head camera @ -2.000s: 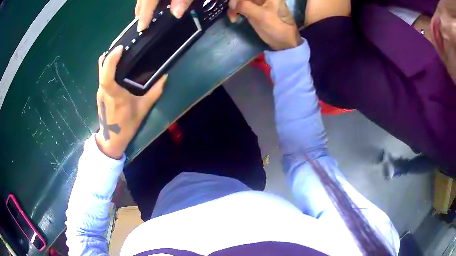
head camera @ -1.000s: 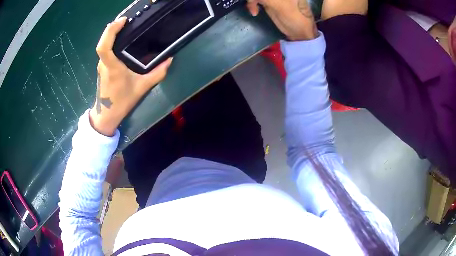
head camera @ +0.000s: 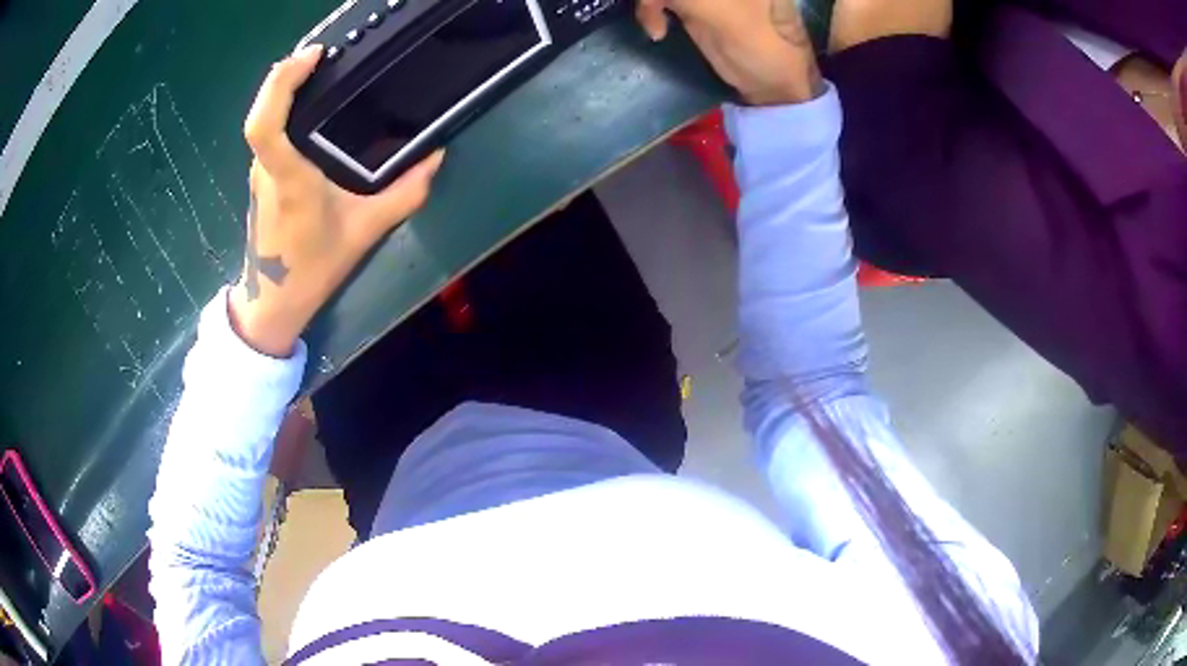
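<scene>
A black media player (head camera: 410, 124) is held at the top of the view, its upper part cut off by the picture's edge. Its white-edged display screen (head camera: 436, 89) faces up and looks dark. Small pale-marked buttons run along its upper left edge. My left hand (head camera: 319, 215) grips its left end, thumb on the near edge and fingers at the top edge. My right hand (head camera: 745, 42) is at the control end, partly cut off by the top edge. Whether its fingertips hold anything cannot be told.
The dark green bench (head camera: 143, 273) has a curved near edge. A pink-edged phone (head camera: 46, 527) lies at the far left beside a pale stick. A person in dark purple clothes (head camera: 989, 195) sits close on the right. A red stool and cardboard boxes (head camera: 1139, 501) stand below.
Since two seconds ago, another hand's fingers at the player's top edge have left the view. The player and both my hands sit higher in the picture. The last second shows almost no change.
</scene>
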